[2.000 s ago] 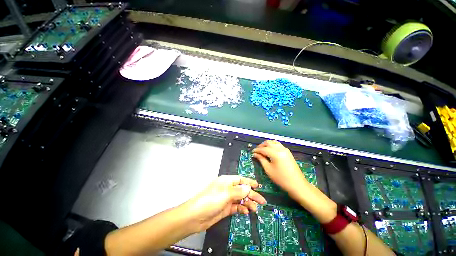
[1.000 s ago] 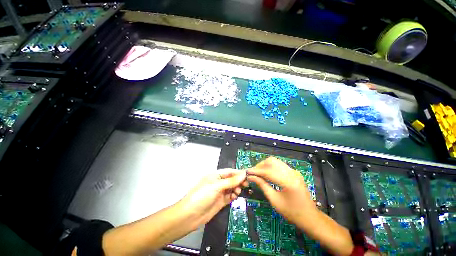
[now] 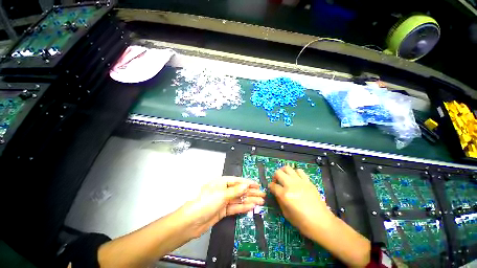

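A green printed circuit board (image 3: 280, 235) sits in a black carrier frame (image 3: 226, 222) in front of me. My left hand (image 3: 230, 201) is palm up over the frame's left part, with tiny pale components (image 3: 243, 198) at its curled fingers. My right hand (image 3: 295, 196) is back up over the board's upper middle, with its fingertips bent down at the board. The fingers hide whatever may be between them. The two hands are close together but apart. Small blue parts show on the board.
Behind lie a silvery-white component pile (image 3: 208, 91), a blue component pile (image 3: 276, 95), a plastic bag (image 3: 361, 107) and a bin's yellow parts (image 3: 461, 125). A metal plate (image 3: 151, 183) is left, another loaded frame (image 3: 368, 209) right, stacked frames (image 3: 57, 34) far left.
My hands met fingertip to fingertip a second ago and are now apart. My right hand has moved onto the board's upper middle. The view has shifted slightly.
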